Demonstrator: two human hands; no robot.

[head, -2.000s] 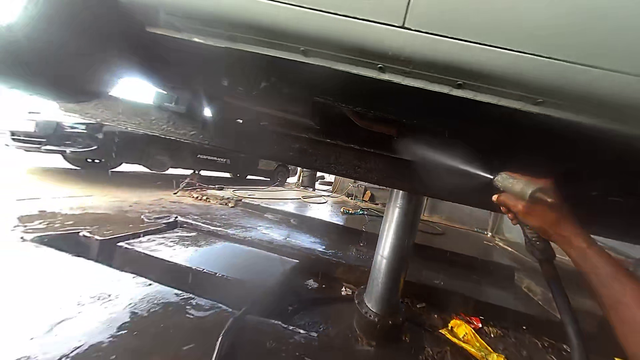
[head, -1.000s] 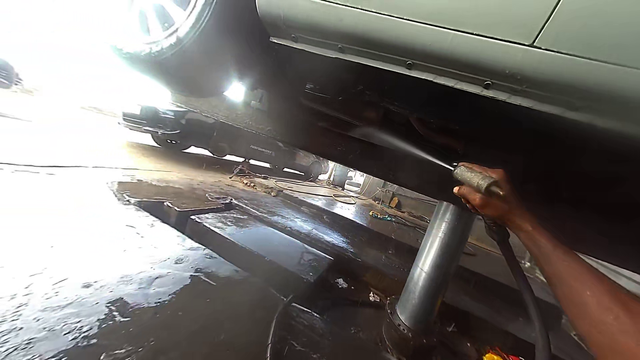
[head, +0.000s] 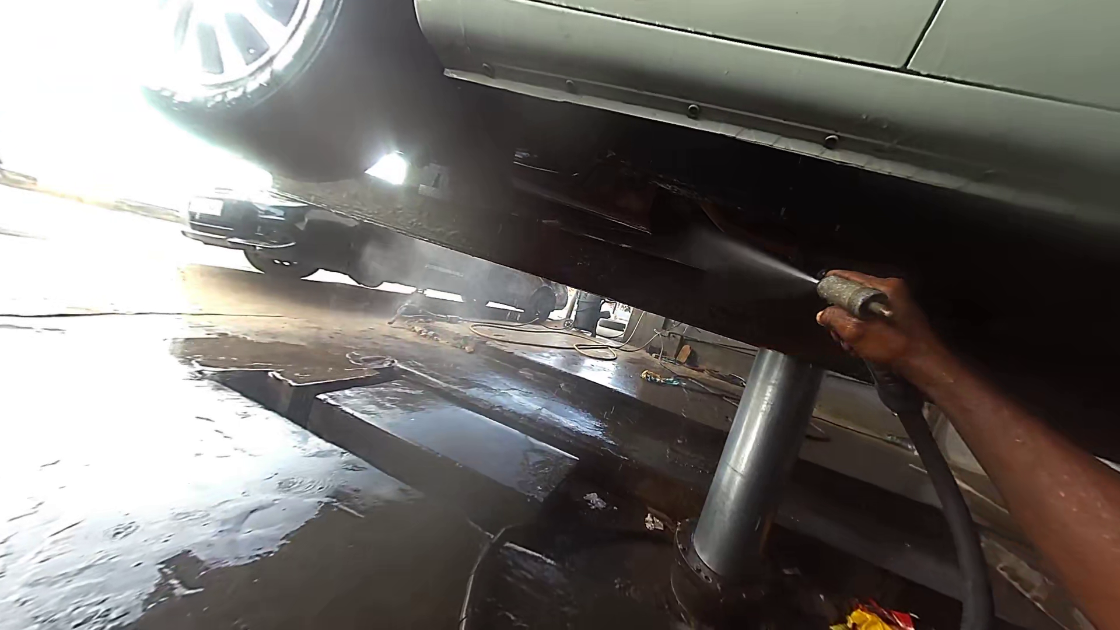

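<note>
My right hand (head: 884, 328) is closed around a metal spray gun (head: 850, 296), from which a black hose (head: 949, 499) hangs down to the lower edge. A narrow jet of water (head: 757, 255) leaves the nozzle toward the left and strikes the dark underside (head: 604, 210) of a raised car. Above it runs the car's pale sill panel (head: 700, 79), with small round plugs along its lower lip. My left hand is out of view.
A steel lift column (head: 761, 464) stands below the car, left of my forearm. The wet floor (head: 262, 525) has a sunken channel. Farther back lie a coiled hose (head: 595, 350) and a parked dark vehicle (head: 289, 232). A car wheel (head: 232, 44) hangs at upper left. Yellow and red litter (head: 871, 617) lies below.
The view has shifted left along the car, bringing the wheel into sight. My right hand still holds the spray gun, with water still coming out.
</note>
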